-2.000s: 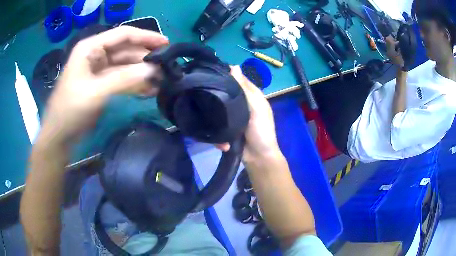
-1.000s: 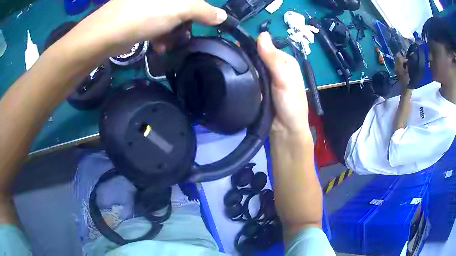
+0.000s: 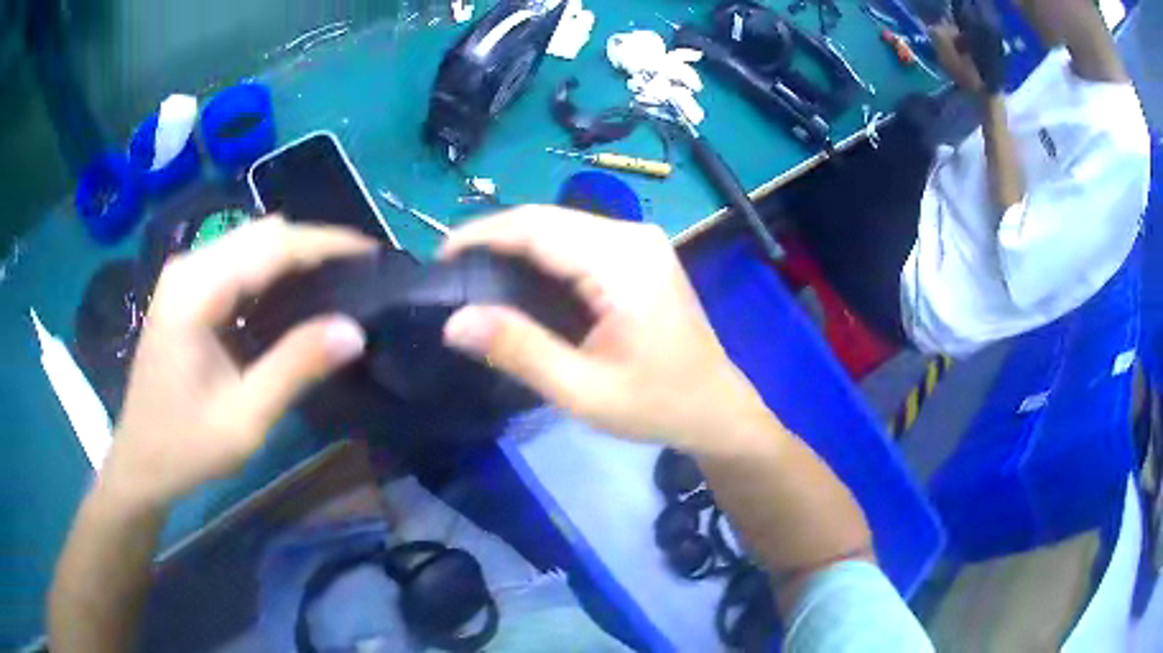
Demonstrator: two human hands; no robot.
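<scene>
Black headphones [image 3: 427, 370] are held over the bench's front edge, blurred and largely covered by my fingers. My left hand [image 3: 242, 338] grips them from the left, with the thumb on the near side. My right hand [image 3: 606, 332] grips them from the right, its thumb close to the left thumb. Which part of the headphones each hand holds is hard to tell. Another black pair [image 3: 446, 593] rests on my lap.
The green bench [image 3: 370, 70] holds a smartphone [image 3: 319, 191], blue cups [image 3: 239, 121], a yellow screwdriver [image 3: 631, 163] and a white tapered tube [image 3: 74, 396]. A blue bin [image 3: 816, 421] with black parts stands right of my lap. A person in white [image 3: 1033, 204] is at right.
The headphones have turned, so the two cups' broad faces no longer show clearly. My left hand has come down beside my right, thumbs now close together. The view has shifted, showing the smartphone and blue cups.
</scene>
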